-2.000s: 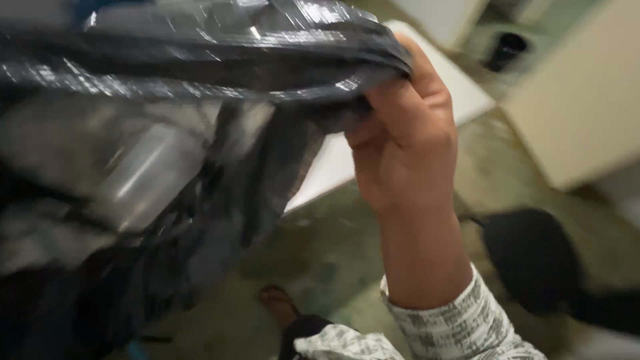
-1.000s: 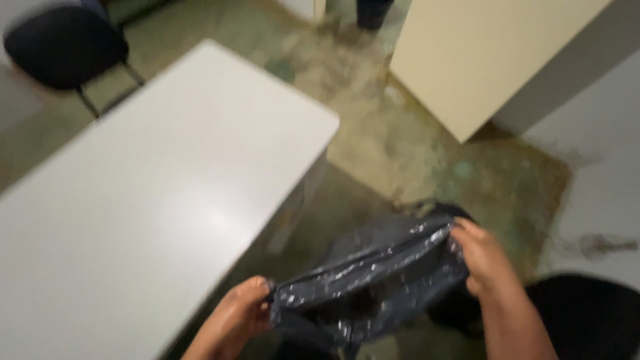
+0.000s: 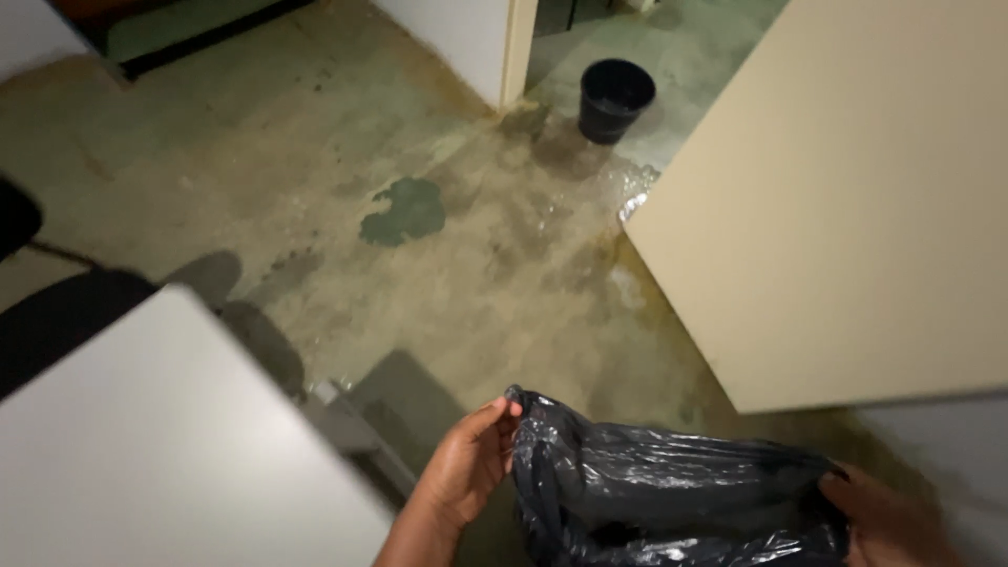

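A black plastic bag [image 3: 677,465] hangs at the bottom right of the head view, its mouth spread between my two hands. My left hand [image 3: 476,457] pinches the upper left corner of the rim between thumb and fingers. On the other side, my right hand [image 3: 874,512] grips the right end of the rim, thumb on top, partly blurred. The bag's lower part runs out of the frame, and its inside looks dark. Farther off, a black plastic bucket [image 3: 617,101] stands upright on the floor near a doorway.
A white tabletop [image 3: 173,449] fills the lower left, with a black chair [image 3: 71,315] beyond it. At the right stands a cream door or panel [image 3: 850,205]. The concrete floor [image 3: 331,157] is stained, with wet-looking shine near the bucket. A wall end [image 3: 504,55] stands left of the bucket.
The view has shifted strongly; the white table now lies lower left and the bucket shows fully. Both hands still hold the bag's rim, as one second ago.
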